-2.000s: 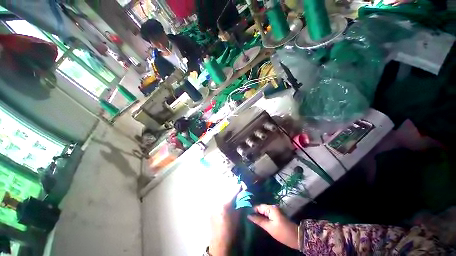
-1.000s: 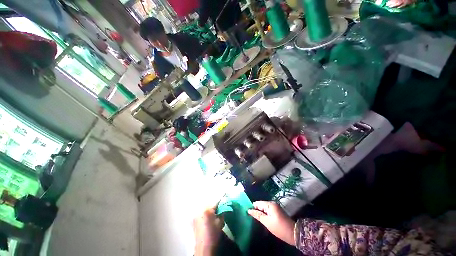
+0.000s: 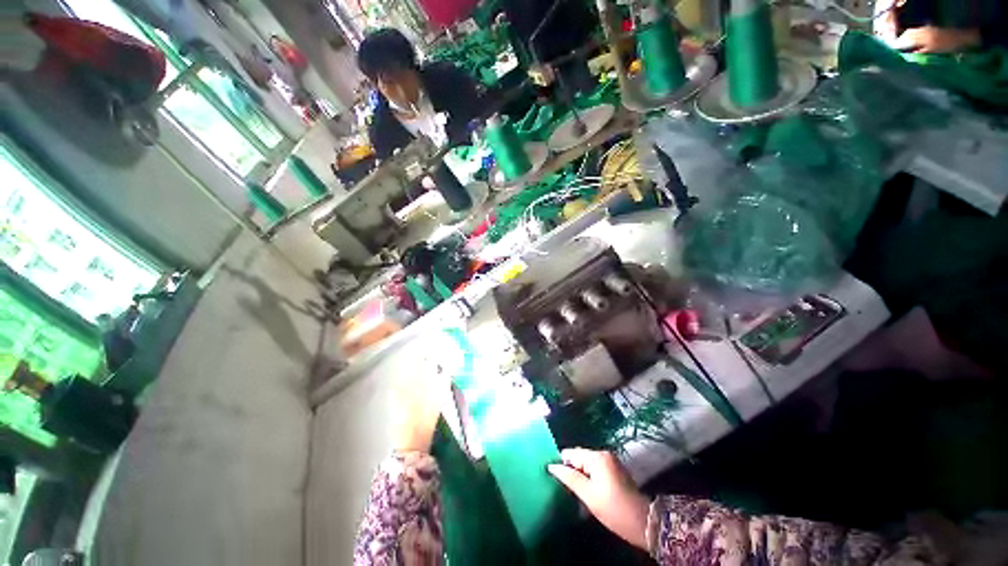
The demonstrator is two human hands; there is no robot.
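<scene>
A long green fabric piece (image 3: 517, 453) runs from the needle area of the overlock machine (image 3: 586, 321) down toward me, washed out by the lamp at its upper part. My right hand (image 3: 602, 486) pinches the fabric's right edge between thumb and fingers. My left hand (image 3: 415, 411) lies at the left of the fabric near the needle, blurred and overexposed; its fingers cannot be made out. The presser foot is lost in the glare.
Tangled green threads (image 3: 641, 426) lie beside the machine head. A red-pink ring (image 3: 682, 323) and a dark picture card (image 3: 790, 329) lie on the table end. Behind are a plastic bag (image 3: 763, 238), green thread cones (image 3: 752, 55) and a person (image 3: 415, 100) at another machine.
My left hand has moved up and left toward the needle area, and its sleeve now shows. More of the green fabric is visible, stretched out longer. The whole view has shifted slightly.
</scene>
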